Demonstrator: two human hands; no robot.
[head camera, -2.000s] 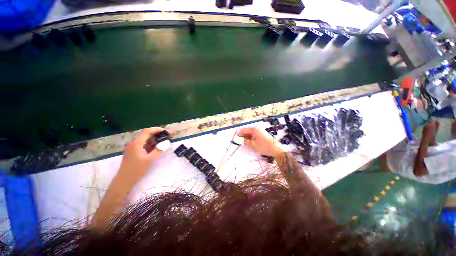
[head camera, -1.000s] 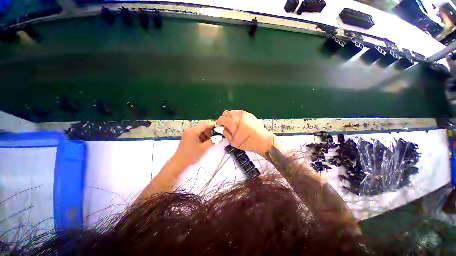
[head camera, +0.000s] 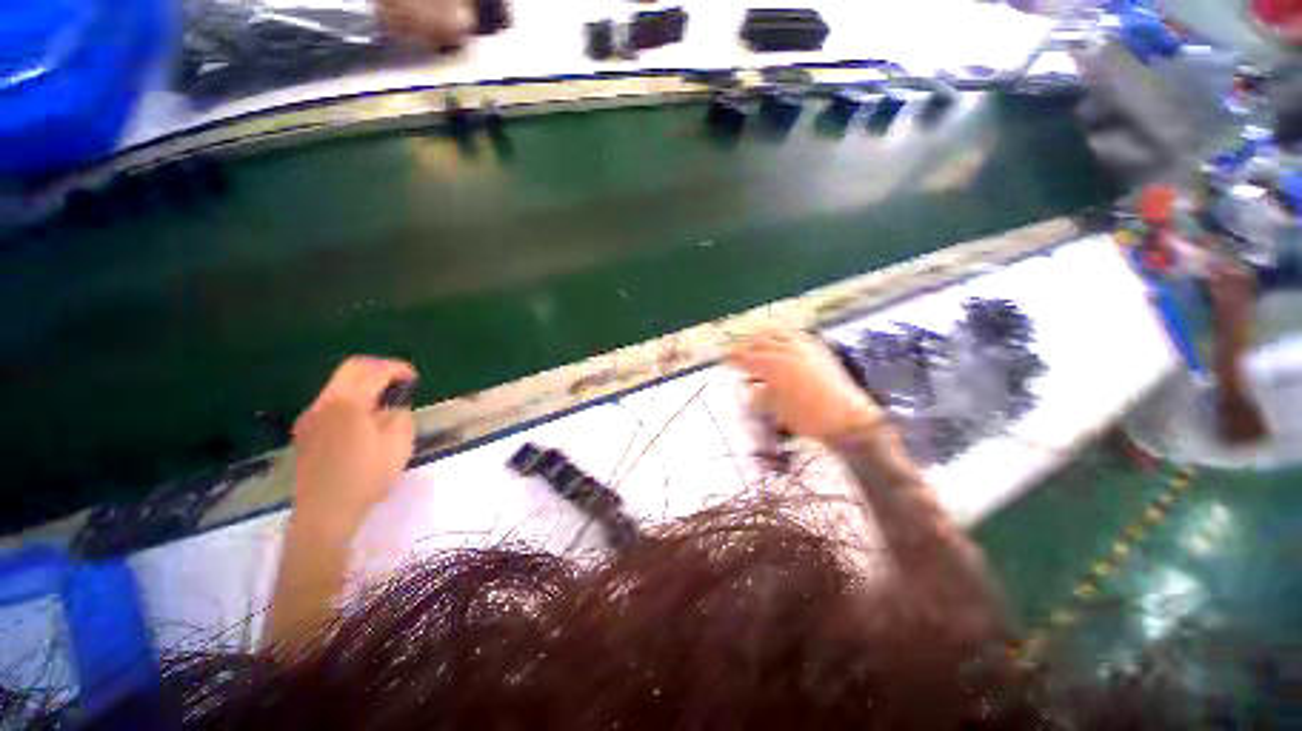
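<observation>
My left hand (head camera: 350, 440) is at the near belt edge, its fingers closed on a small black housing (head camera: 397, 393). My right hand (head camera: 803, 389) is blurred at the left side of the heap of small black parts (head camera: 914, 374); whether its fingers hold a part cannot be told. A row of joined black housings (head camera: 571, 490) lies slantwise on the white tabletop between my hands, its near end hidden by hair. A shiny clear plastic bag (head camera: 982, 374) shows over the heap.
The green belt (head camera: 571, 214) runs beyond the pale rail (head camera: 628, 369). Black blocks (head camera: 778, 112) stand along its far side. Another person's hand (head camera: 426, 20) is across the belt. A blue bin rim (head camera: 107, 628) is at lower left. Another person's arm (head camera: 1231, 350) is at right.
The view has turned. My hands were together above the row; they are now apart, the left moved left with the black housing, the right moved right to the heap.
</observation>
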